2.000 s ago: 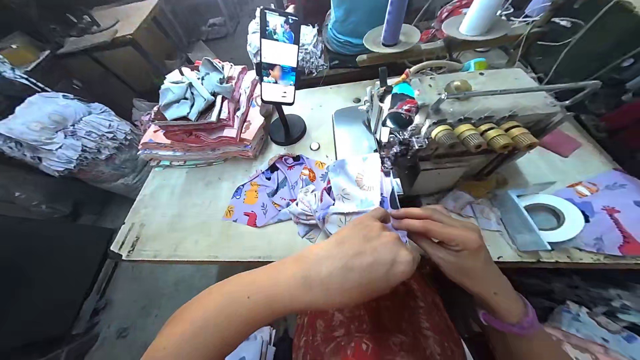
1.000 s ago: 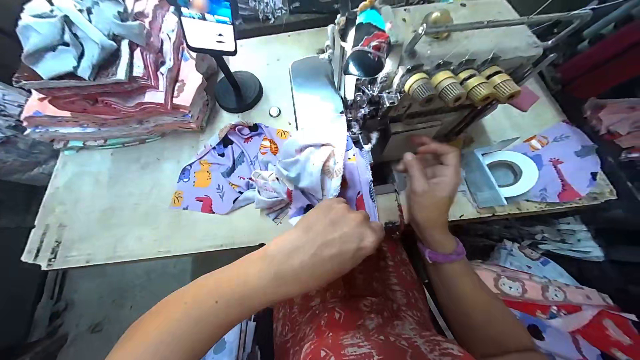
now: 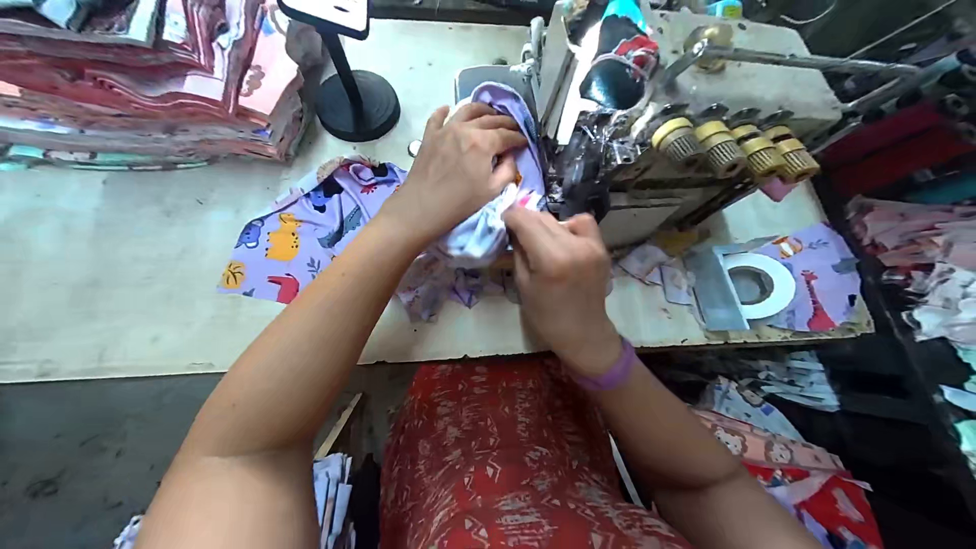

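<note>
Purple animal-print fabric lies on the table and runs up to the left side of an overlock sewing machine. My left hand presses and holds a gathered part of the cloth beside the machine's needle area, fingers curled over it. Close by, my right hand, with a purple band at the wrist, pinches the white underside of the cloth between thumb and finger. The needle and presser foot cannot be made out clearly.
Stacked pink fabric pieces and a phone stand are at the back left. A roll of white tape in a metal holder sits on the right, by fabric scraps. Yellow tension dials front the machine.
My left hand has moved forward along the cloth toward the back of the machine. My right hand, raised and off the cloth one second ago, now grips it. The view has moved closer.
</note>
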